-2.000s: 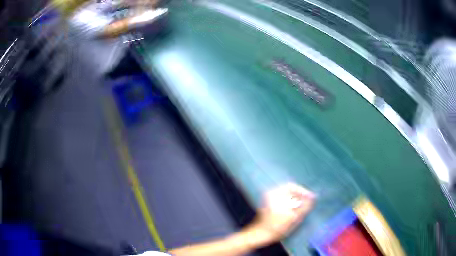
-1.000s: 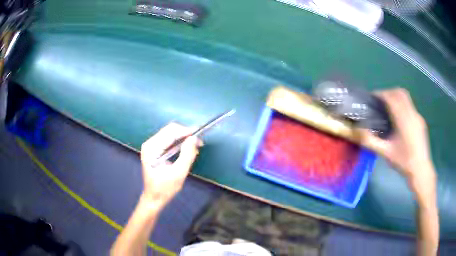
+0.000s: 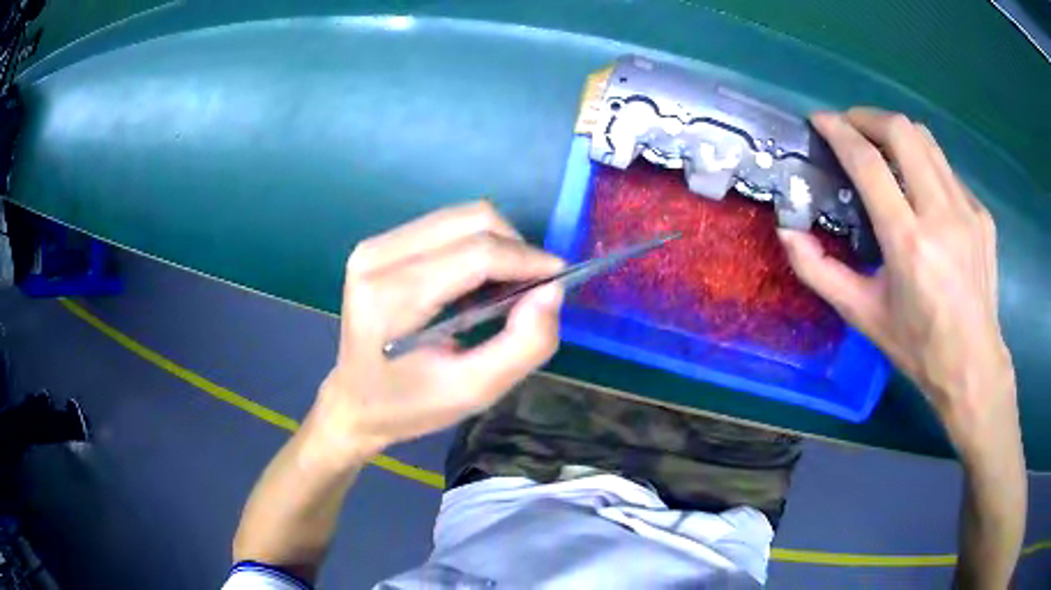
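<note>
My left hand (image 3: 444,317) holds dark grey tweezers (image 3: 507,302) like a pencil. Their tips point right, over the red parts (image 3: 703,254) in the blue bin (image 3: 715,378). I cannot tell whether the tips hold or touch a part. A grey metal unit (image 3: 726,121) with several lobes along its near edge lies across the bin's far side, over a yellow-tan strip (image 3: 594,101) that shows at its left end. My right hand (image 3: 922,248) grips the unit's right end, thumb at the near edge and fingers on the far side.
The glossy green worktop (image 3: 288,150) extends left of the bin, with the green belt (image 3: 807,35) beyond. My clothed lap is below the table edge. On the grey floor are a yellow line (image 3: 208,390) and a blue object (image 3: 72,267) at far left.
The unit has come down from a raised, blurred position onto the bin's far side, still in my right hand. My left hand has moved right with the tweezers, whose tips are now over the bin.
</note>
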